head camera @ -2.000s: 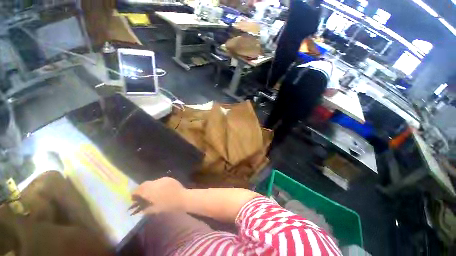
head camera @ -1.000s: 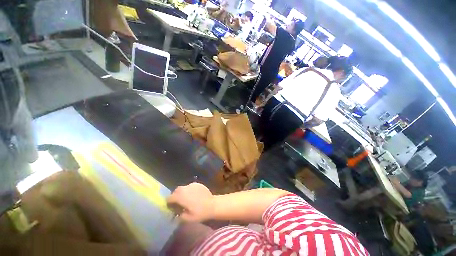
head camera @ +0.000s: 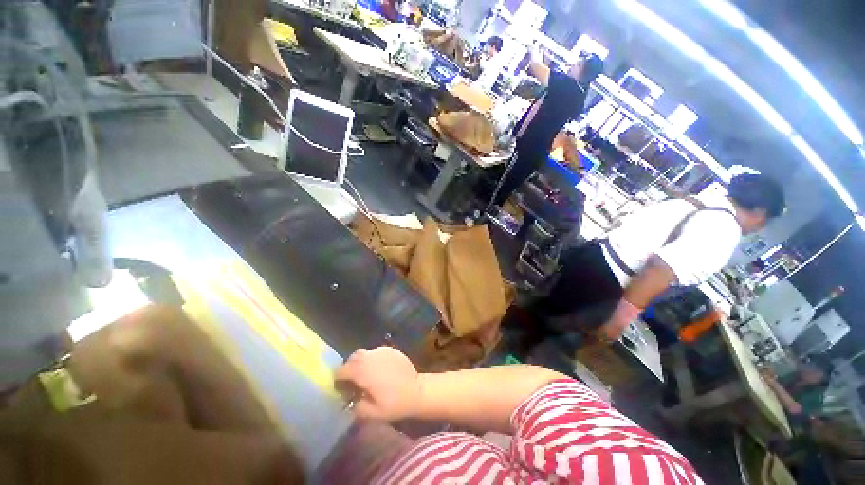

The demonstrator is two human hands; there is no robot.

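Note:
My right hand (head camera: 381,383) is at the right edge of the white work board (head camera: 228,324), fingers curled; a small dark bit shows at the fingertips, too blurred to name. Yellow strips (head camera: 275,317) run along the board. The brown garment panel (head camera: 142,388) lies at the lower left, blurred, beside the board. A yellow-taped guide (head camera: 64,389) shows at its left. The sewing machine (head camera: 90,227) is a blurred pale shape at the left, with a bright glare below it. My left hand is not in view.
An operation panel (head camera: 317,138) stands behind the dark table (head camera: 313,251). Brown cut pieces (head camera: 460,279) are heaped right of it. A person in a white top (head camera: 678,237) bends at the right; another in dark clothes (head camera: 545,128) stands further back among sewing tables.
The view has swung, and the green crate has nearly left the picture. The person in white has moved right and shows more fully. My right hand stays at the board's edge.

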